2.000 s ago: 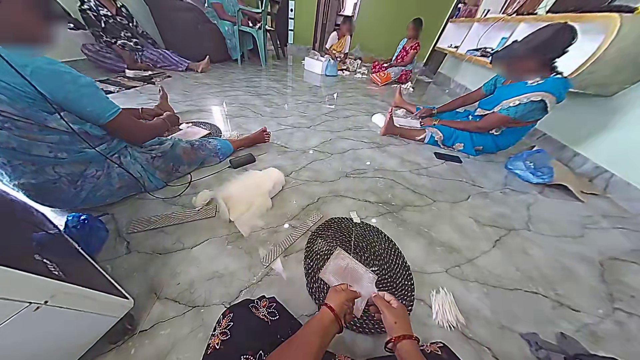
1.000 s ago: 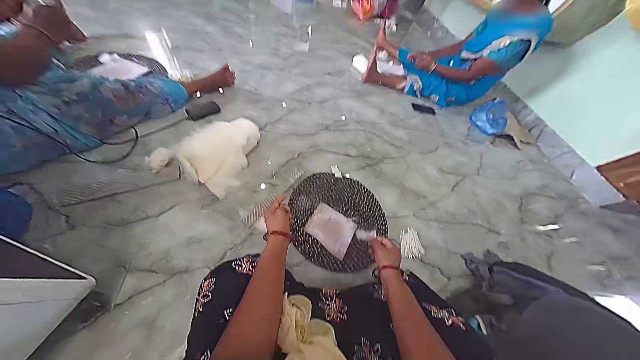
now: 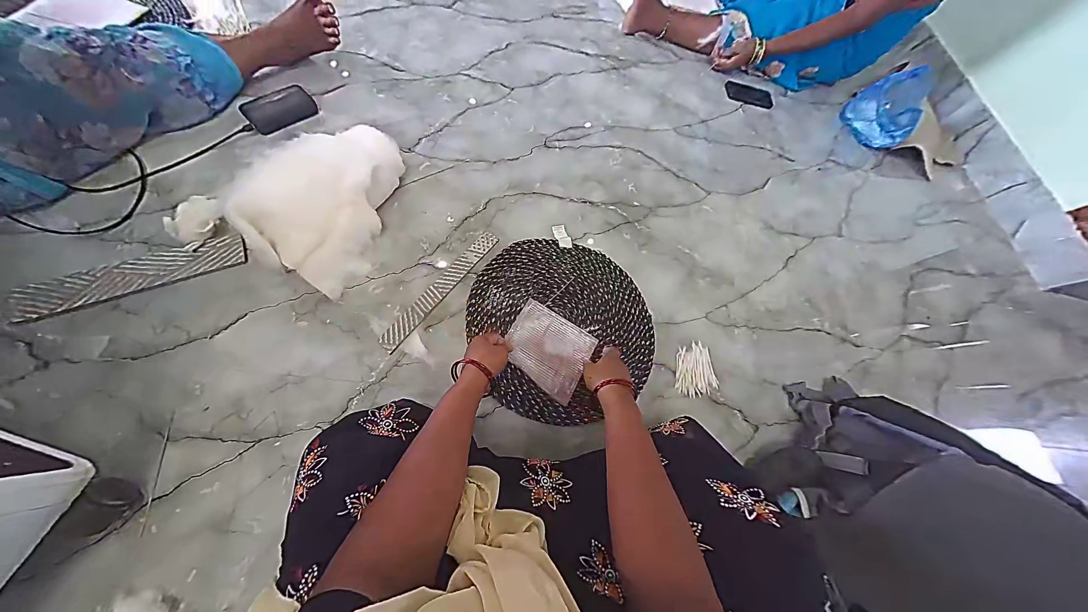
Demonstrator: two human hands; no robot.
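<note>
A round dark braided mat (image 3: 565, 272) lies on the marble-patterned floor in front of me. Over it is a flat, square, ribbed translucent sheet (image 3: 551, 350), tilted like a diamond. My left hand (image 3: 489, 353) pinches its left corner. My right hand (image 3: 607, 371) is at its right edge, with fingers bent; whether it grips the sheet is hard to tell. Right of the mat lies a small bundle of thin white cotton wicks (image 3: 697, 371). A large piece of white cotton wool (image 3: 314, 200) rests on the floor at the upper left.
Patterned strips (image 3: 439, 291) lie left of the mat. A power bank or phone with a cable (image 3: 279, 110) is near one person's leg. Another person's hand (image 3: 736, 56), a phone (image 3: 749, 94) and a blue plastic bag (image 3: 886, 109) are at the upper right. A grey bag (image 3: 952, 510) sits lower right.
My hands, apart on either side of the sheet one second ago, are now closer together at its corners. The view has tilted down since two seconds ago.
</note>
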